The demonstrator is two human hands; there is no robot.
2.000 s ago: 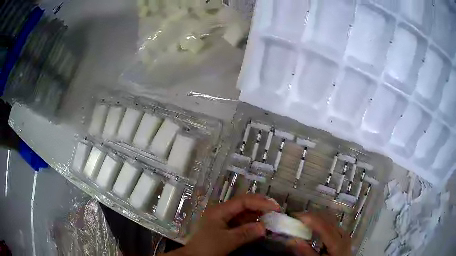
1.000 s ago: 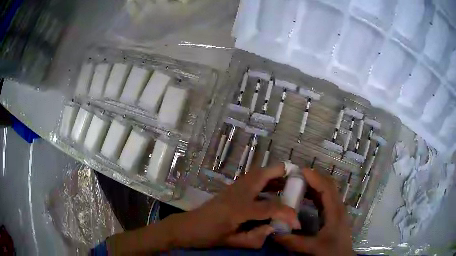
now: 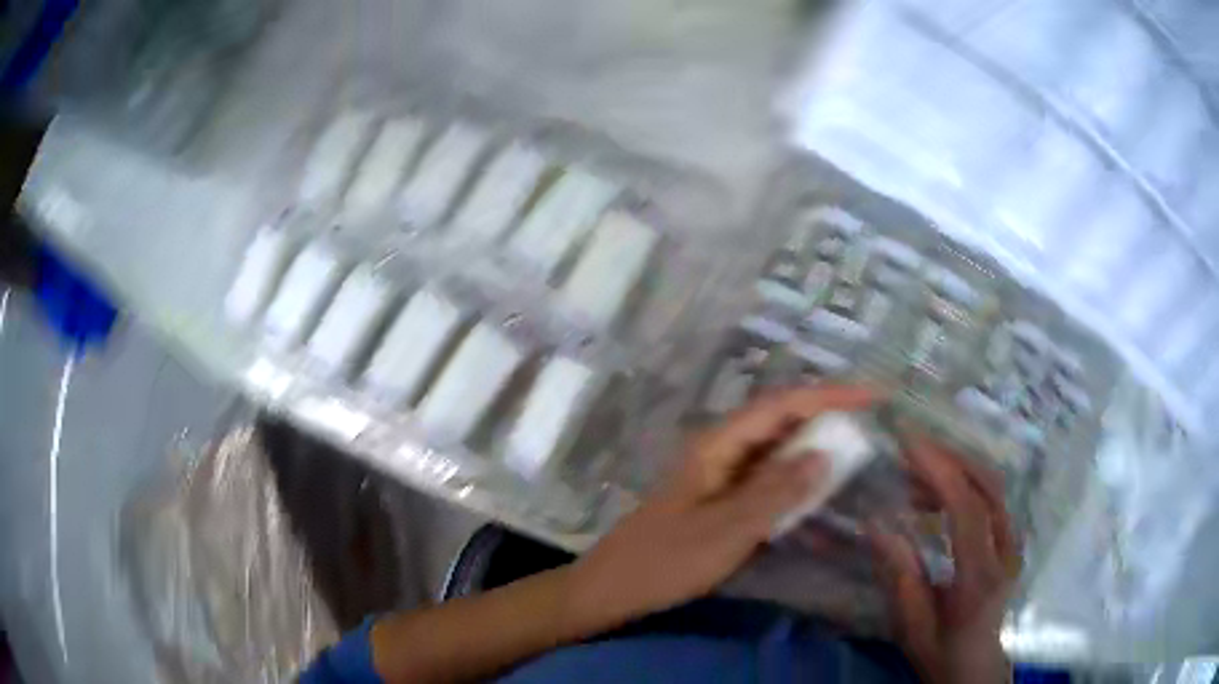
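My left hand (image 3: 722,501) holds a white housing (image 3: 832,461) between thumb and fingers over the near part of the parts tray. My right hand (image 3: 956,535) is just right of it with fingers spread and curved; a small whitish patch shows by its fingertips, too blurred to tell whether it is held. The clear parts tray (image 3: 922,287) holds rod inserts with white crosspieces. The clear housing tray (image 3: 334,425) to the left holds two rows of white blocks. The frame is blurred.
A large white pocket tray (image 3: 989,120) lies beyond the parts tray. White scraps (image 3: 1136,501) lie to its right. A blue object (image 3: 70,297) is beside the table's left edge. Crumpled clear film (image 3: 201,535) is below that edge.
The view has shifted, so the trays appear further right. The hands have moved apart; the white housing, earlier between both hands, is now in my left hand.
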